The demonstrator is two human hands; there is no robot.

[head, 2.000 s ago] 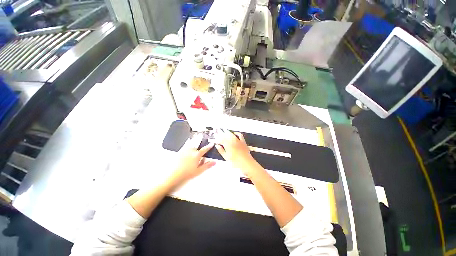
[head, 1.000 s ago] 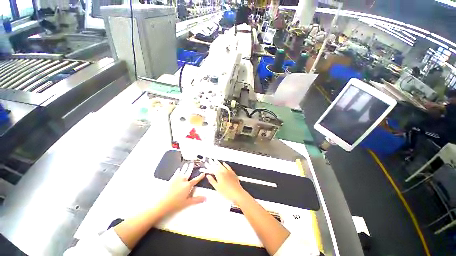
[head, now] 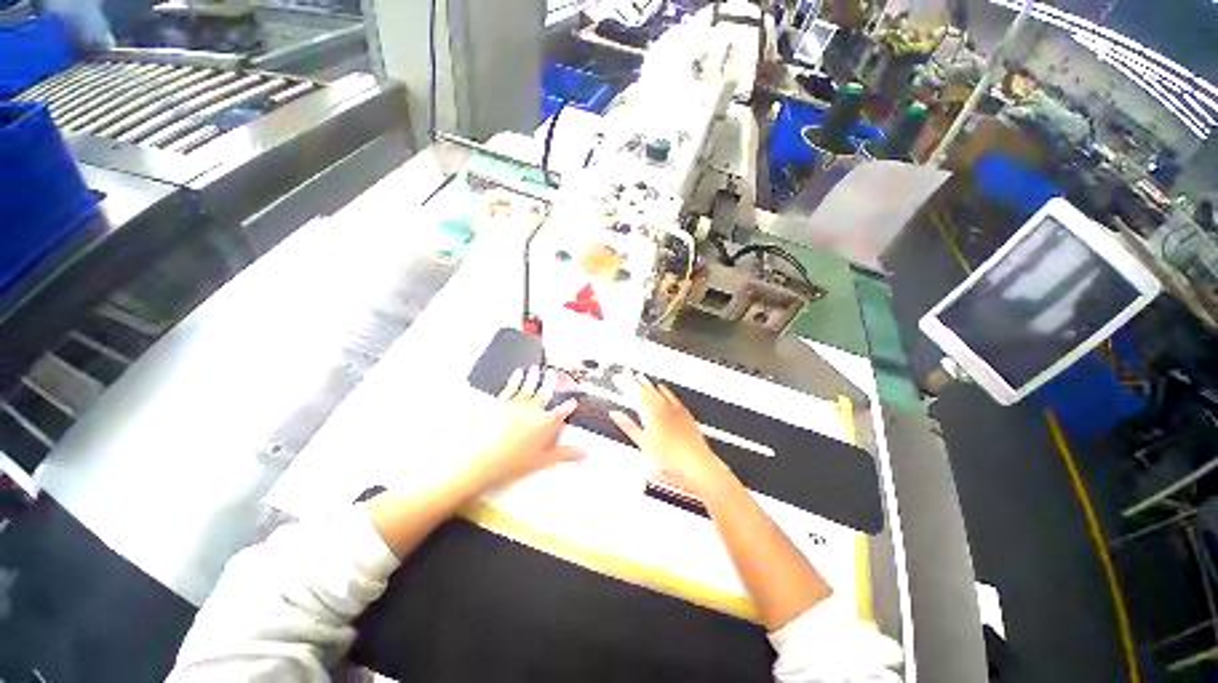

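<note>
A narrow black panel [head: 815, 470] with rounded ends lies on the white board [head: 601, 514] under the sewing head [head: 601, 267]. A thin white strip [head: 739, 440] runs along its middle. My left hand [head: 530, 424] lies with spread fingers on the panel's left part. My right hand [head: 664, 430] lies on it just right of the needle area, fingertips near the head. Neither hand grips anything; the panel is pressed flat. The needle and presser foot are too blurred to tell apart. A larger black fabric panel [head: 534, 607] lies nearest my body, below the board.
A dark slot [head: 679, 498] shows on the board. A control screen [head: 1042, 300] stands at the right. The clamp carriage [head: 741, 296] with black hoses is right of the head. A roller conveyor [head: 160, 107] and a blue bin [head: 47, 194] are at the left.
The camera view has shifted. My hands have moved apart a little, so more of the panel and white strip shows between them. Both hands stay on the panel.
</note>
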